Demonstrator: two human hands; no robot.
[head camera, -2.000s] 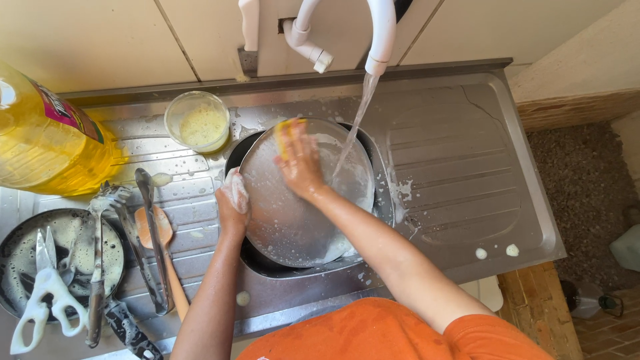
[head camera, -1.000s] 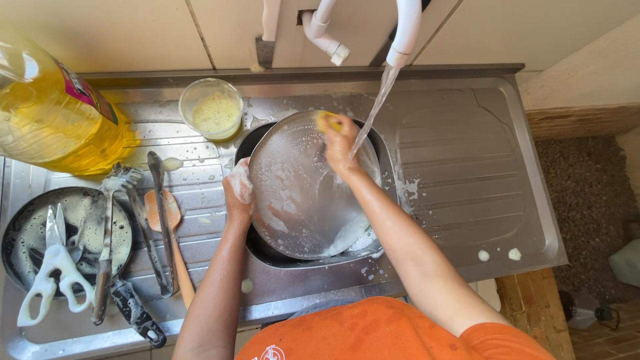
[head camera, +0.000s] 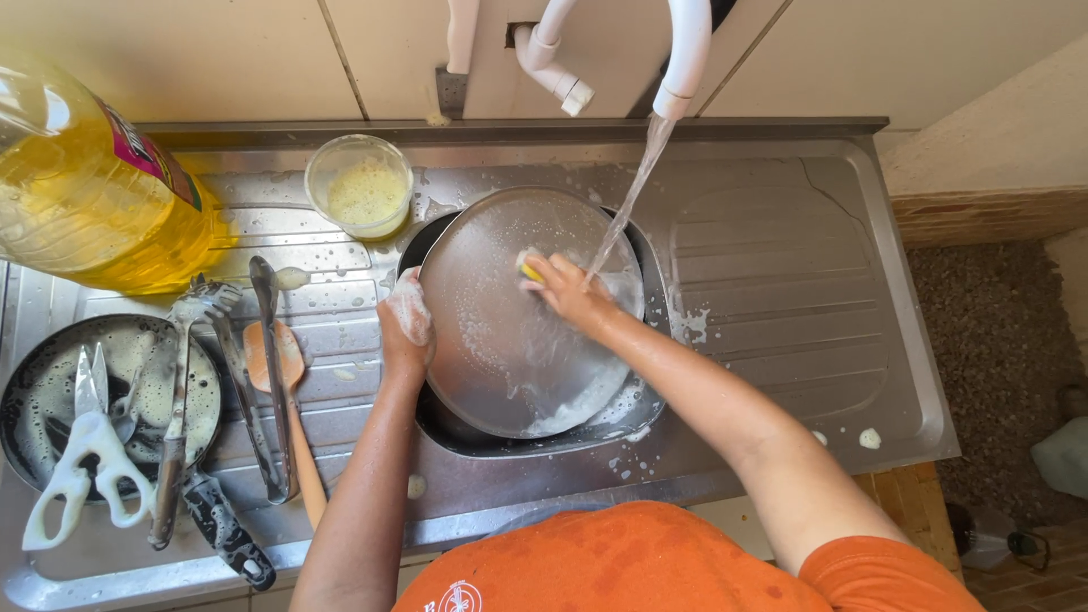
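Observation:
My left hand (head camera: 408, 323), with suds on its back, grips the left rim of a round, flat metal pan or lid (head camera: 501, 340). That piece lies tilted over the sink basin (head camera: 450, 438). A yellow sponge (head camera: 531, 271) is under the fingers of my right hand (head camera: 568, 287), pressed on the metal right of its centre. Water runs from the white faucet (head camera: 687, 64) past my right hand onto the metal. Foam has gathered along its lower right edge.
Left of the basin lie a soapy frying pan (head camera: 174, 365), white-handled scissors (head camera: 92, 459), metal tongs (head camera: 276, 399) and an orange spatula (head camera: 276, 361). A tub of suds (head camera: 361, 187) and a large bottle of yellow liquid (head camera: 102, 195) stand behind. A ribbed drainboard (head camera: 773, 314) lies right.
My right hand, with the sponge, has moved from the upper part of the round metal piece down toward its middle. My left hand has stayed at the left rim.

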